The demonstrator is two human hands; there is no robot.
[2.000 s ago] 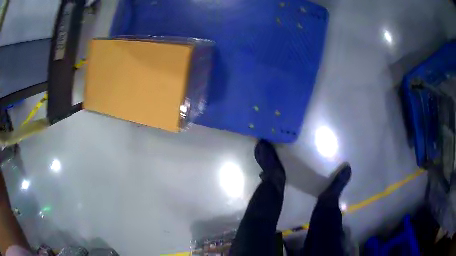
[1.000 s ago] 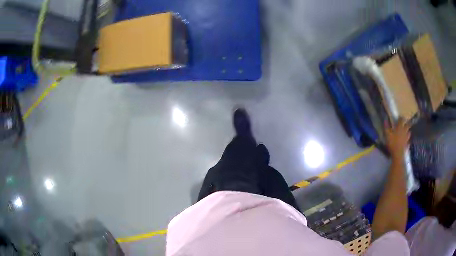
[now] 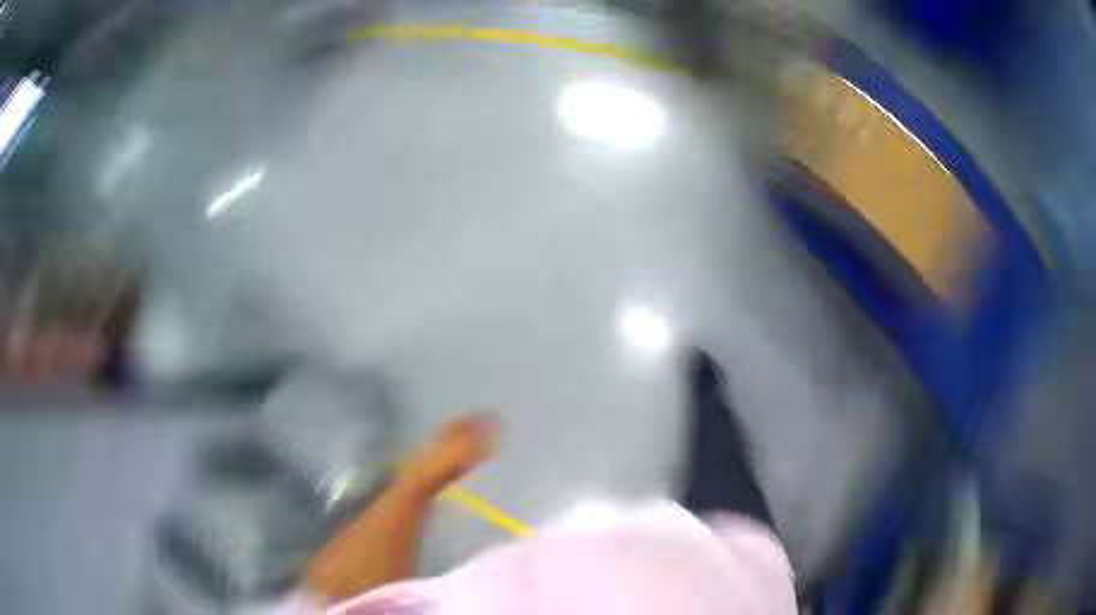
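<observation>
The whole view is blurred. My left hand (image 3: pixel 466 442) is low, left of centre, over the grey floor, with the bare forearm running down to a pink sleeve. No object shows in it, but its fingers are too smeared to tell if they are apart. I cannot make out my right hand. At the upper right, a stack with a brown board on top (image 3: pixel 883 180) sits on the blue platform trolley (image 3: pixel 980 360).
The shiny grey floor (image 3: pixel 481 240) carries yellow lines at the top and near my left hand. A dark trouser leg (image 3: pixel 719 451) is right of centre. Grey, dark shapes (image 3: pixel 258 481) stand at the lower left. A reddish-brown blur (image 3: pixel 72 324) is at the left edge.
The view has swung round, so the trolley and stack have shifted from upper left to upper right. My left hand has come into view. The right hand seen at the blue cart no longer shows.
</observation>
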